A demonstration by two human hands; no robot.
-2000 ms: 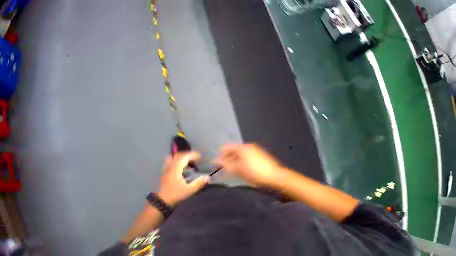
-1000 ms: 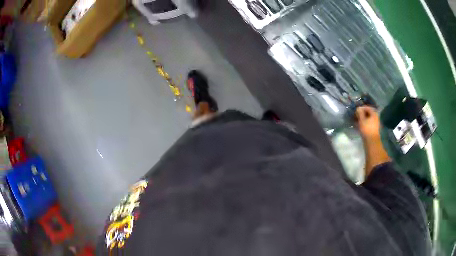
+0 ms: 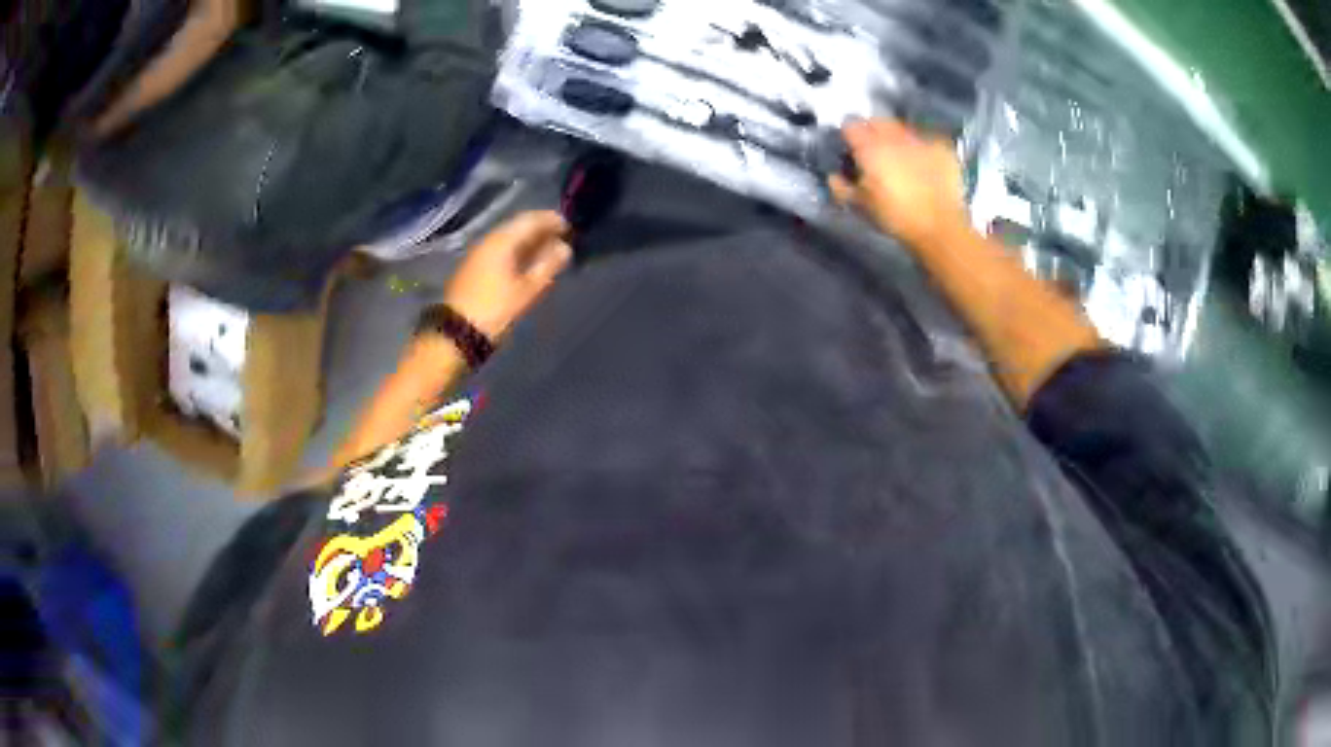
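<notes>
A white tray [image 3: 672, 124] with rows of black oval-ended stemmed parts [image 3: 599, 95] lies ahead of me. My right hand [image 3: 902, 175] is at the tray's right side, fingers curled at a small dark thing; blur hides whether it grips it. My left hand [image 3: 511, 270], with a dark band on the wrist, is left of and below the tray, away from its edge. Its fingers are bent, and no part shows clearly in it. A dark shoe with a pink mark [image 3: 587, 193] shows just beyond its fingertips.
Another person in dark clothing [image 3: 307, 161] is close at the upper left. A cardboard box [image 3: 278, 394] with white contents stands at the left. Clear plastic and small pale items [image 3: 1124, 292] lie right of the tray. A blue object [image 3: 95, 613] is at the lower left.
The view has moved on along the bench, bringing the white tray and the other person close. My left hand has come into view; my right hand has shifted to the tray's side.
</notes>
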